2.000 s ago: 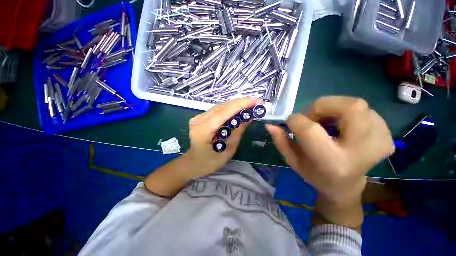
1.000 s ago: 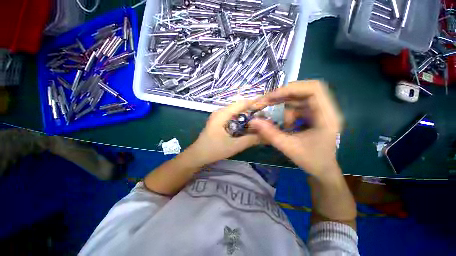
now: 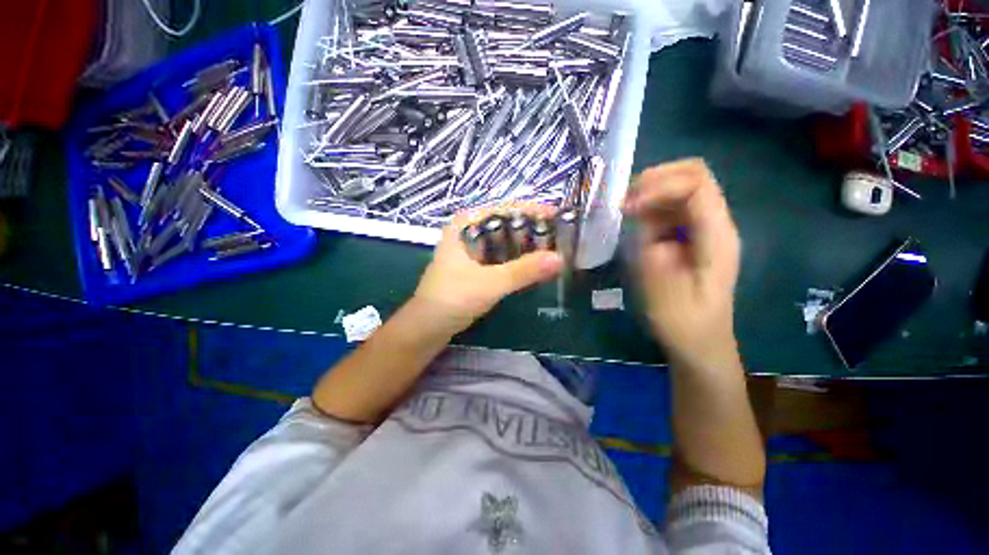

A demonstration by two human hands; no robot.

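Observation:
My left hand (image 3: 472,271) holds several silver damper cylinders (image 3: 519,233) side by side over the near edge of the white parts tray, their round ends facing up. One thin rod points down beside the thumb. My right hand (image 3: 685,255) is just to the right, apart from the cylinders, blurred, with fingers curled. A small blue spot shows within it, but I cannot tell what it holds. The large white tray (image 3: 285,163) is heaped with cylinders in front of me.
A blue tray (image 3: 92,266) with cylinders lies left. A clear box (image 3: 786,92) and red bins (image 3: 846,141) with cylinders stand at the upper right. A white case (image 3: 867,194) and a smartphone (image 3: 881,306) lie right. Paper scraps (image 3: 361,322) lie near the bench edge.
The cylinders in my left hand now stand in a spread row with their ends up. My right hand has moved off them to the right. The view has shifted slightly.

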